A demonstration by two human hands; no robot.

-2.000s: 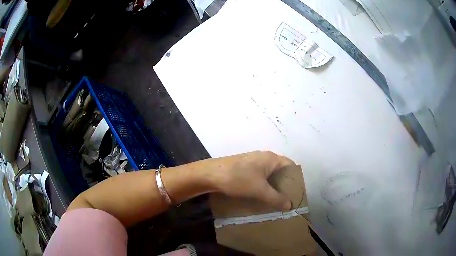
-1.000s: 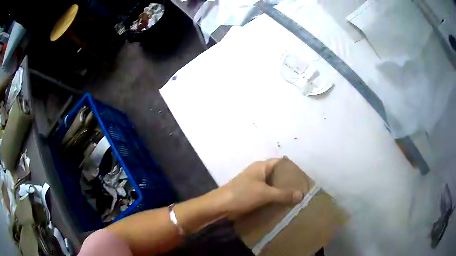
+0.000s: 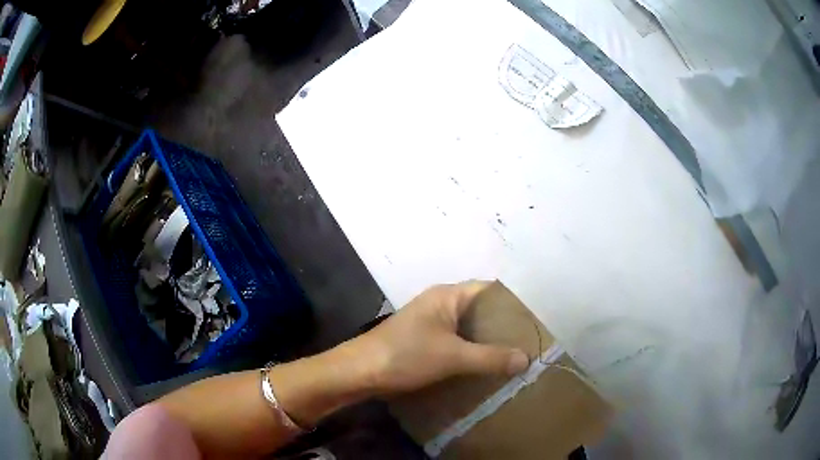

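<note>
My left hand (image 3: 441, 337) holds a brown card (image 3: 530, 418) at the lower middle, thumb on top near a white tape strip (image 3: 481, 415) that crosses the card at a slant. A thin curved line shows on the card by the thumb. My right hand is not in view; a small dark tip shows at the card's lower right edge. A white half-round paper pattern (image 3: 568, 103) with printed lines lies farther up on the white table sheet (image 3: 405, 162).
A grey steel rule (image 3: 643, 112) lies across the right side, with loose white paper (image 3: 742, 126) beyond it. A blue crate (image 3: 229, 243) of scraps stands at left, beside a bench with brown scraps (image 3: 45, 386). A dark tool (image 3: 796, 373) lies far right.
Since two seconds ago the card and its tape strip have turned to a steeper slant, with my left hand still on it. The view dipped and came back, shifting the surroundings.
</note>
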